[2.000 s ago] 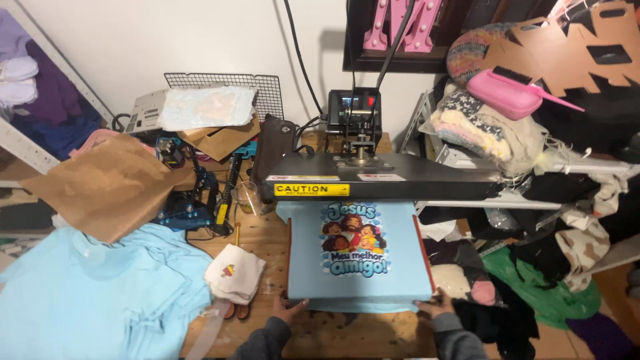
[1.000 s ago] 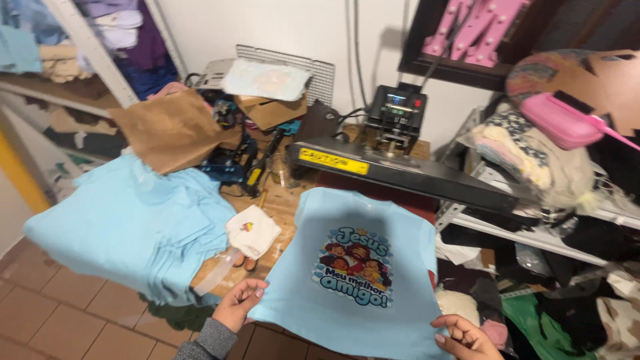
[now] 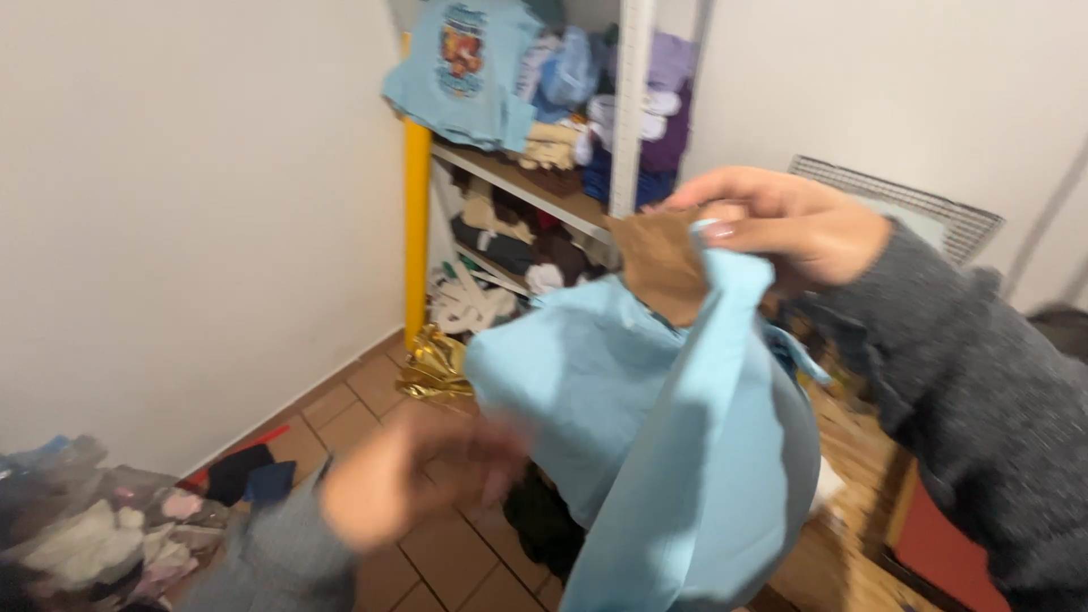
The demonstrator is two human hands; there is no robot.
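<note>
My right hand (image 3: 782, 217) is raised at the upper right, its fingers pinching the edge of a light blue T-shirt (image 3: 722, 408) that hangs folded below it. My left hand (image 3: 425, 476), blurred, is at the lower left beside the shirt; whether its fingers touch anything cannot be told. Behind the raised shirt lies more light blue fabric (image 3: 569, 365), with a brown sheet (image 3: 663, 255) above it near my right fingers. The shirt's print is not visible. At the lower right, the red lower plate (image 3: 948, 535) of the heat press shows in part.
A shelf (image 3: 510, 183) holds folded clothes, and a printed light blue shirt (image 3: 463, 64) is draped at its top left. The wooden table (image 3: 850, 450) is at right, below a wire rack (image 3: 918, 200). Clothes are heaped (image 3: 102, 527) on the left, above floor tiles (image 3: 459, 544).
The view has swung left. The light blue shirt has gone from the heat press into the air, held by my right hand. My left hand, earlier at the shirt's lower corner, is now apart from that corner.
</note>
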